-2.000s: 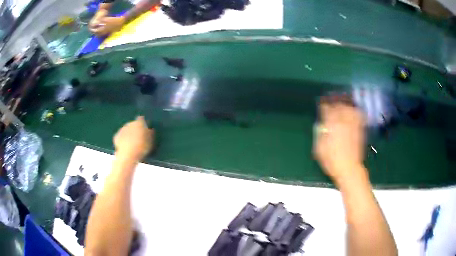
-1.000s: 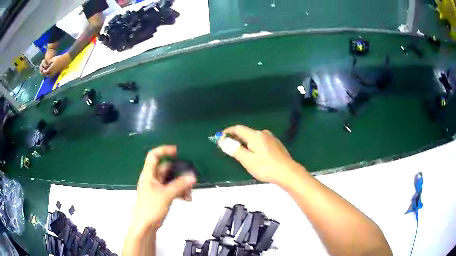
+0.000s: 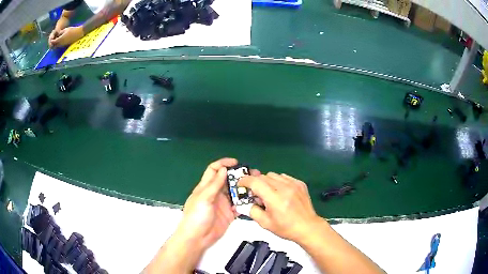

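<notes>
A small circuit board (image 3: 240, 187) with a white face, yellow, blue and black components and a black rim is held between both hands, above the near edge of the belt. A black case part seems to be around it; the fingers hide most of it. My left hand (image 3: 206, 206) grips it from the left and below. My right hand (image 3: 283, 203) holds its right side, with the thumb and fingers on its face; a white wrap shows on one finger. Black housing shells (image 3: 259, 259) lie heaped on the white sheet (image 3: 155, 235) below the hands.
The green belt (image 3: 241, 128) carries scattered adapter units (image 3: 368, 135) and dark cords. More shells (image 3: 64, 243) and small diamond pieces lie at left. A blue tool (image 3: 432, 251) lies at right. A coworker's hands (image 3: 67, 36) rest across the belt beside a black heap.
My hands have come together. The small part in my right hand and the dark part in my left are now one held piece. The view has shifted, and the hands look lower and steadier.
</notes>
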